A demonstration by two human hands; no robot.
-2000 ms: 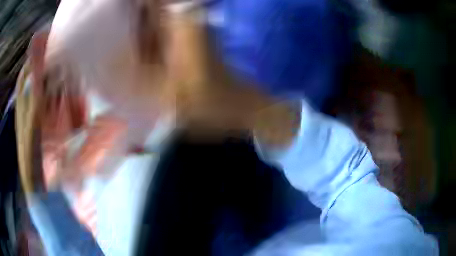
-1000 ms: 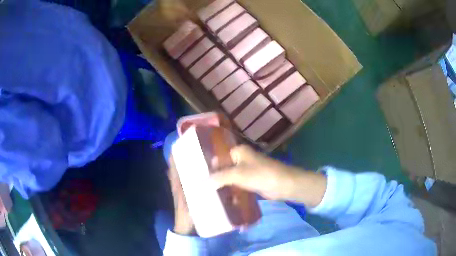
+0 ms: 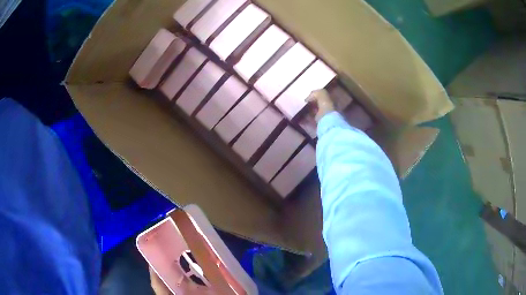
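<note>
A pink housing (image 3: 164, 248) with a brown strap (image 3: 202, 253) across its open side and a round cut-out in its floor is at the bottom. My left hand (image 3: 157, 282), mostly hidden and cut off by the frame edge, holds it from below. My right hand (image 3: 322, 102) reaches into the open carton (image 3: 167, 155), with its fingers at the end of a pale pink packed shell (image 3: 294, 72). Whether they grip it is not clear. Packed shells lie side by side in two rows with dark gaps between them. The shell at the upper left (image 3: 153, 57) sits tilted.
The carton's flaps stand open around the shells. A person in blue clothing (image 3: 43, 213) is at the left, beside a bright blue object (image 3: 138, 222). More brown cartons (image 3: 484, 150) stand at the right on the green floor (image 3: 438, 196).
The view has moved closer over the carton. My right hand has left the housing held before me and reached into the carton. The held housing now shows its open side.
</note>
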